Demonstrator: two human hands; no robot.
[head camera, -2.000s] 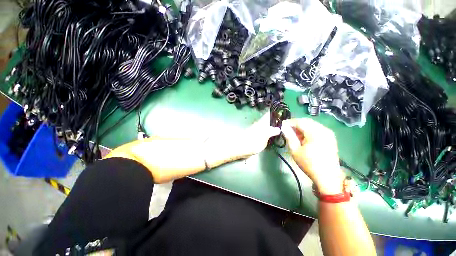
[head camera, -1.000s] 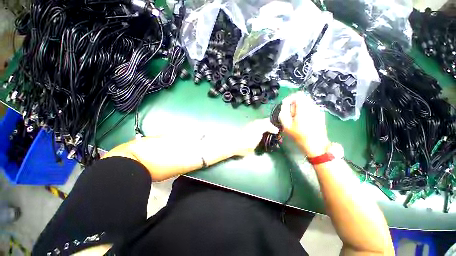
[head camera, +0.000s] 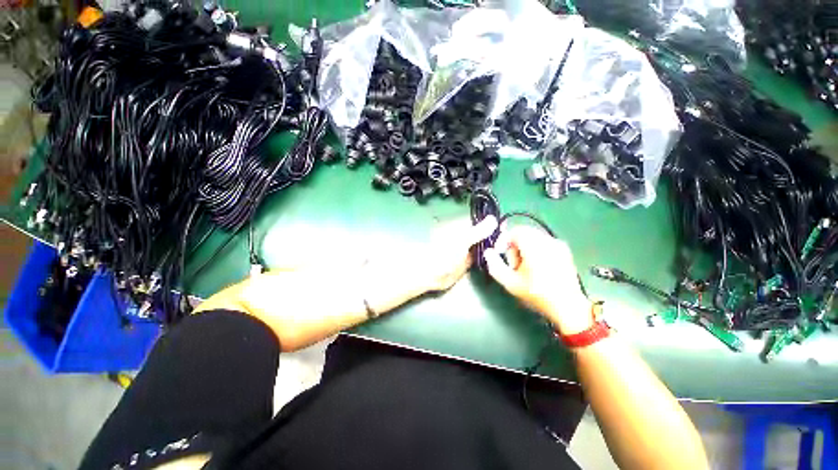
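Observation:
A small black cable coil (head camera: 484, 217) stands between my hands over the middle of the bench. My left hand (head camera: 458, 246) grips the coil from the left, thumb on its side. My right hand (head camera: 537, 273) is at the coil's right side with thumb and fingertips bent together against it; a black cord loops over the back of this hand. A cord end hangs down past the bench's front edge. The hands are overexposed, so the exact finger contact is hard to see. No green board shows on this coil.
Piled black cables (head camera: 156, 138) lie at left above a blue bin (head camera: 96, 321). Black housing shells (head camera: 432, 165) spill from one clear bag, angular black parts (head camera: 597, 156) from another (head camera: 657, 115). Cables with green boards (head camera: 712, 330) lie at right, beside a silvery-tipped cable end (head camera: 611, 274).
My right hand rose over the coil, then came back down to its right side. The cord now arches over my right hand. The view has shifted slightly.

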